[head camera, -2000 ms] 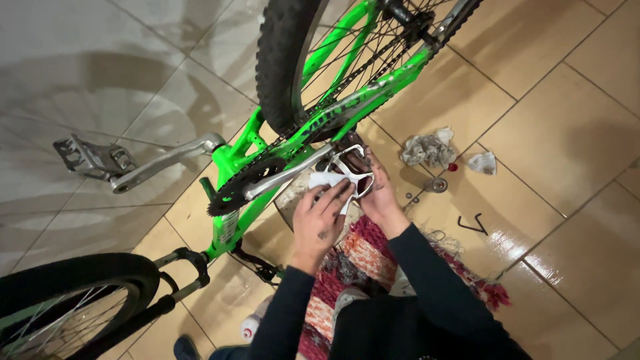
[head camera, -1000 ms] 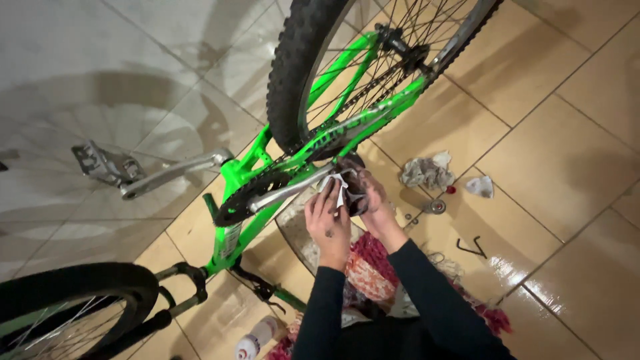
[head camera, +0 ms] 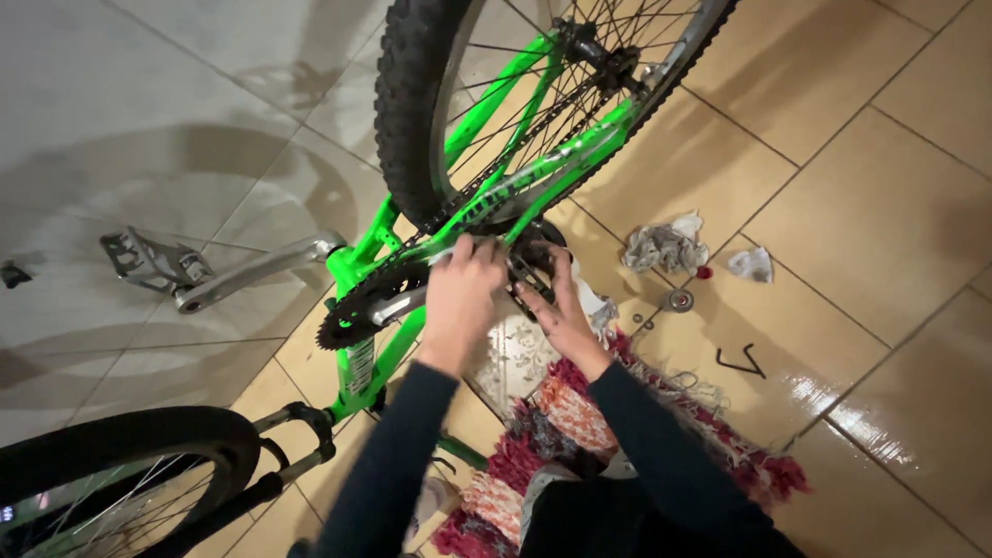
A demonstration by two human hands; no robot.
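Note:
A green bicycle frame (head camera: 399,341) stands upside down. My left hand (head camera: 465,298) is by the end of the near crank arm (head camera: 399,306), over the chainring (head camera: 349,322). A bit of whitish cloth or paper shows at its fingertips; the hand is blurred. My right hand (head camera: 562,306) holds the near pedal (head camera: 531,279), its fingers bent around the dark pedal body. White paper or cloth (head camera: 593,298) hangs beneath the right hand. The far crank arm and pedal (head camera: 155,263) point left. The chain (head camera: 542,124) runs to the rear hub (head camera: 601,54).
Crumpled dirty wipes (head camera: 666,244), a smaller wad (head camera: 750,265), a small red item (head camera: 704,273), a round metal part (head camera: 679,301) and hex keys (head camera: 740,363) lie on the floor tiles at right. A rag rug (head camera: 577,415) lies below my arms. The front wheel (head camera: 116,434) is lower left.
My left hand has moved from beside my right hand on the pedal toward the crank arm and frame. My right hand stays at the pedal.

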